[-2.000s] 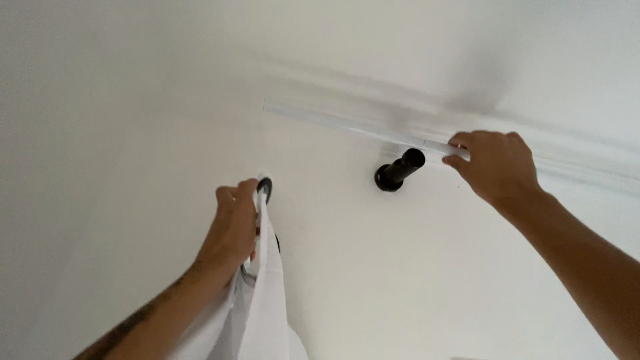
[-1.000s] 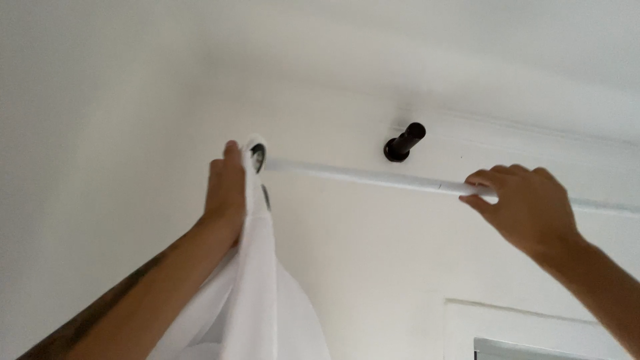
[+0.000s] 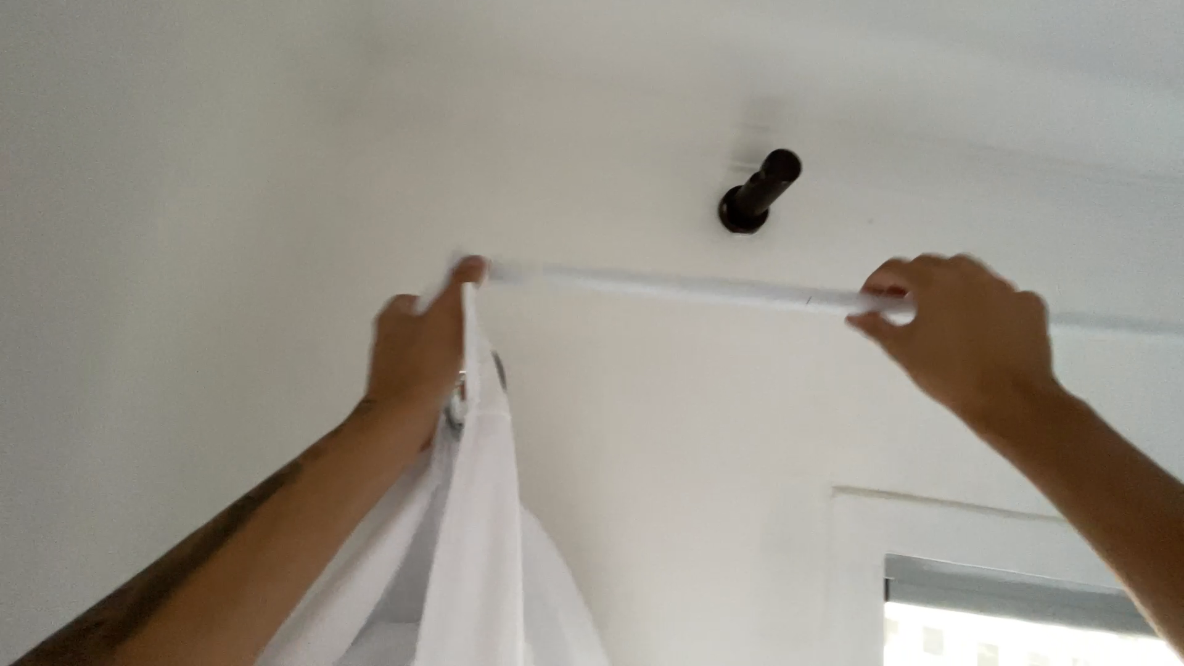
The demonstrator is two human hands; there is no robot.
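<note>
My left hand point(image 3: 421, 342) grips the top edge of a white grommet curtain point(image 3: 476, 518), which hangs down below it in folds. Dark-rimmed grommets show near the hand. A thin white curtain rod point(image 3: 684, 289) runs nearly level from my left fingertips to my right hand point(image 3: 962, 333), which holds it between thumb and fingers; the rod continues past it to the right. The rod's left end lies at the curtain's top edge; blur and my fingers hide whether it passes through a grommet. A black rod bracket point(image 3: 763, 190) sticks out of the wall above the rod, apart from it.
A white wall point(image 3: 666, 444) stands behind the hands and meets the ceiling above. At the lower right is a window point(image 3: 1008, 638) with a white frame and a grey strip across its top, bright outside.
The rod, earlier close to the bracket and apart from the curtain, now lies below the bracket with its left end at the curtain's top. The view has shifted, bringing in the window.
</note>
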